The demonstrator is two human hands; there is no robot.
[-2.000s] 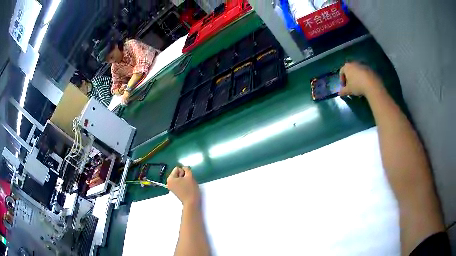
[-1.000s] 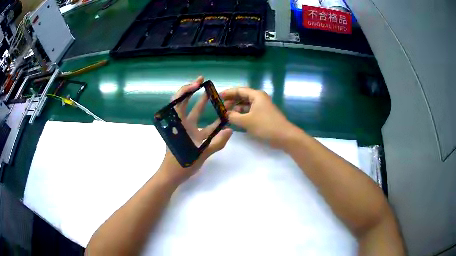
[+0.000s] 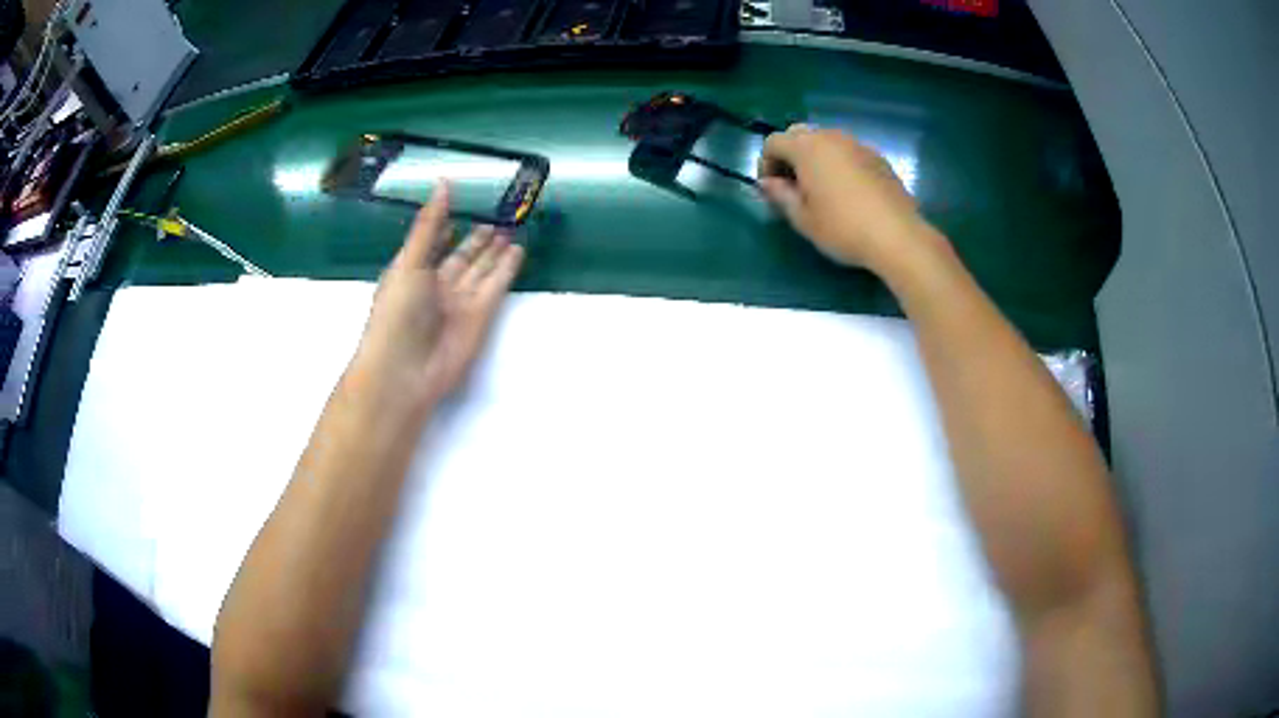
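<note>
My left hand (image 3: pixel 438 302) is palm up at the sheet's far edge, fingers apart. Its fingertips overlap the near edge of a black phone frame (image 3: pixel 530 191) over the green mat; whether they touch it is unclear. This frame has an open window and gold-orange marks at its right end. My right hand (image 3: pixel 830 190) pinches the right end of a second black phone frame (image 3: pixel 665 145). That frame is tilted, with its solid plate end to the left. The right fingers hide its right end. Both frames are slightly blurred.
The white work sheet (image 3: pixel 701 491) lies under my forearms. A black pocketed tray (image 3: pixel 519 59) stands at the far side. A white cable with a yellow fitting (image 3: pixel 171 226) and metal rails (image 3: pixel 105 225) are at left. A grey cabinet (image 3: pixel 1192 281) is at right.
The hands have parted from around one frame. The left hand now lies open near a frame at the left; the right hand has moved farther out with a frame. The view has tilted down.
</note>
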